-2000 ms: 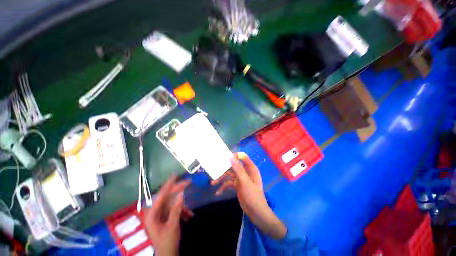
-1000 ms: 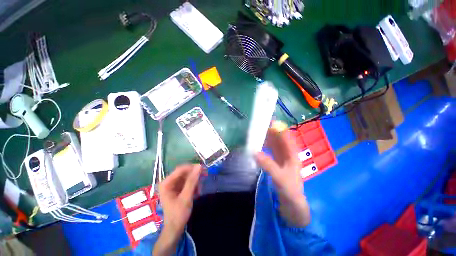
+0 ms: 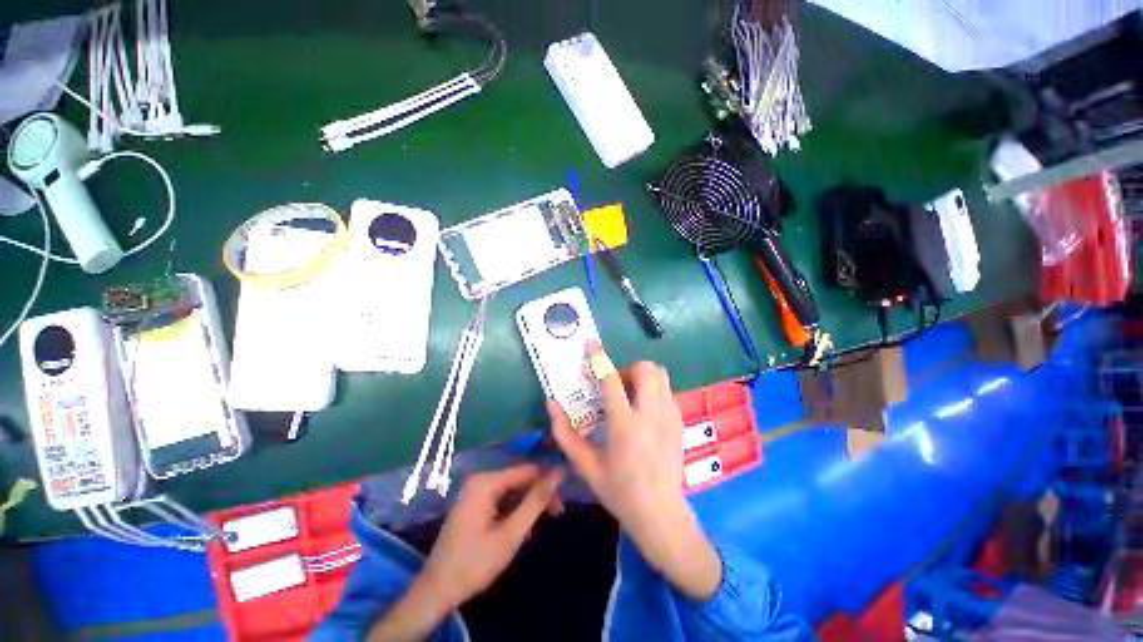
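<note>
A white closed unit [image 3: 562, 349] with a dark round window and small printing lies window-side up at the bench's front edge. My right hand [image 3: 633, 433] rests on it, thumb and index finger around its near end, a yellow band on a fingertip. My left hand [image 3: 501, 512] is just below it, fingers curled near a small dark blue thing; whether it holds that is unclear. An open housing [image 3: 514, 250] with a board at its right end lies behind, white cables [image 3: 448, 408] trailing from it.
Left are white units [image 3: 387, 289], a yellow ring [image 3: 286, 247] and a pale-green device [image 3: 63, 188]. Right are an orange square [image 3: 605, 226], a black pen-like tool [image 3: 637, 301], a fan grille [image 3: 709, 203], a black-orange tool [image 3: 785, 295] and a black box [image 3: 881, 251]. Red trays [image 3: 740, 420] sit below the edge.
The white cover in my right hand has come down onto the open housing on the bench, which now shows as a closed unit. My left hand has moved closer below it. The view has shifted.
</note>
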